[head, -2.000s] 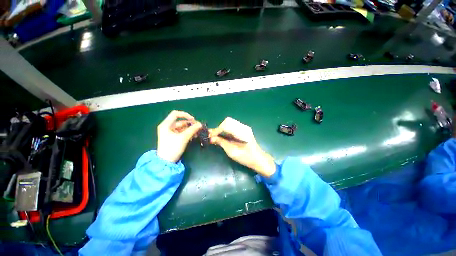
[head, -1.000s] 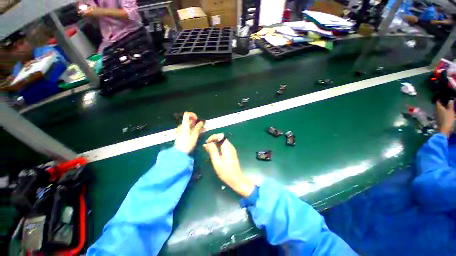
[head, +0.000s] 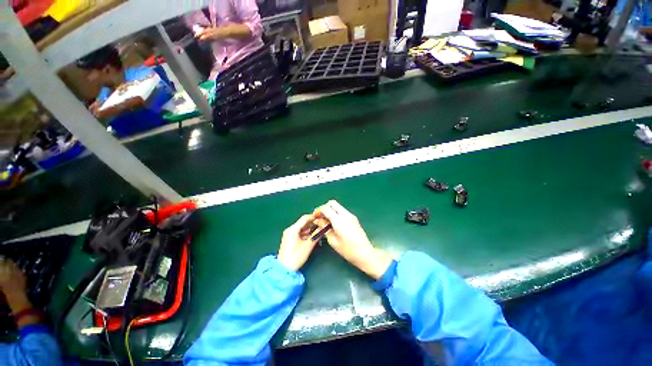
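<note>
My left hand (head: 295, 243) and my right hand (head: 344, 233) are together above the green bench top (head: 343, 300), just in front of the white strip. A small dark module (head: 312, 229) shows between the fingers, held by my left hand. A thin dark tool (head: 321, 232) lies against it, held in my right hand; its tip is hidden by the fingers. Three black modules (head: 417, 216) lie loose on the bench to the right of my hands.
At the left, a red bin (head: 184, 275) holds black devices and cables. Beyond the white strip (head: 429, 157), small modules (head: 402, 141) lie spaced along the dark green belt. Black trays (head: 339, 66) and papers stand behind it. A neighbour's hand (head: 12, 282) shows at the left edge.
The view has swung left. My hands were apart, with the left over the white strip; now they are together over the bench, with a module between the fingers.
</note>
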